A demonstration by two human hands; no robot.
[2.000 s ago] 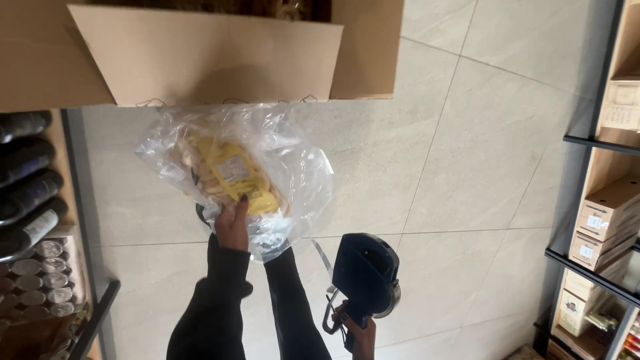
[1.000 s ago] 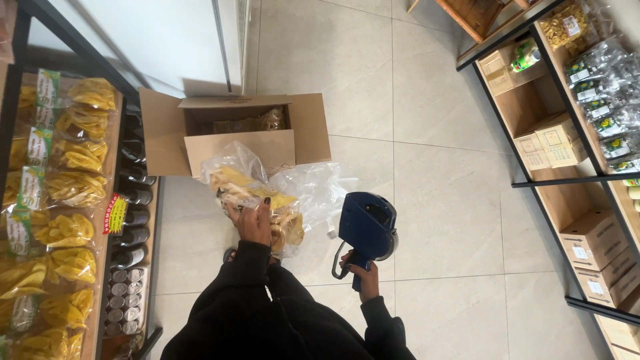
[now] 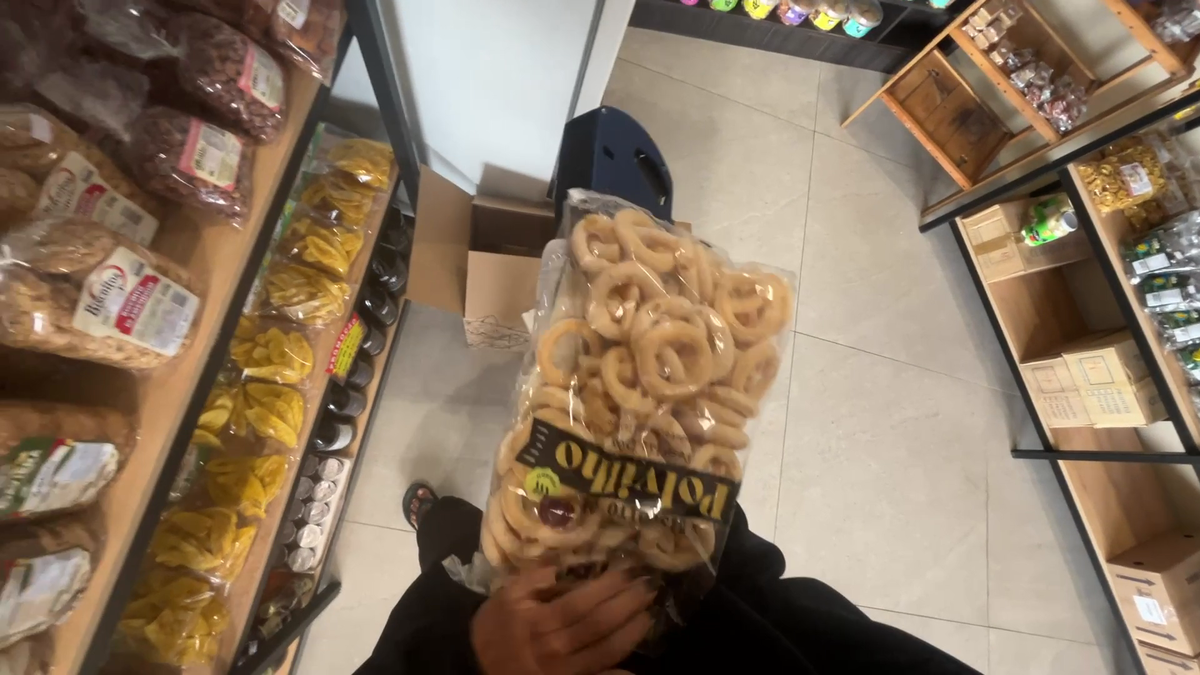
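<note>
A clear plastic bag of ring-shaped biscuits [image 3: 656, 347] with a dark printed band fills the middle of the view, raised above the floor. My left hand [image 3: 567, 619] grips its lower end, the fingers lying across the plastic. Just past the bag's upper edge shows a dark blue handheld label gun [image 3: 614, 159], its lower part hidden behind the bag. My right hand is hidden, so what it holds cannot be seen. Behind the bag, an open cardboard box [image 3: 497, 281] stands on the floor, partly covered.
At the left, shelves [image 3: 234, 244] hold bagged biscuits, yellow chips [image 3: 272, 412], bottles and jars. On the right, shelving [image 3: 1041, 319] carries cardboard boxes [image 3: 1106, 375] and packets. A wooden stand [image 3: 947, 117] is at the upper right, and a white panel [image 3: 487, 84] rises behind the box.
The bag of rings is now lifted close to the camera in my left hand. The label gun, in my right hand before, now shows beyond the bag's top. The view has shifted and shows more shelving.
</note>
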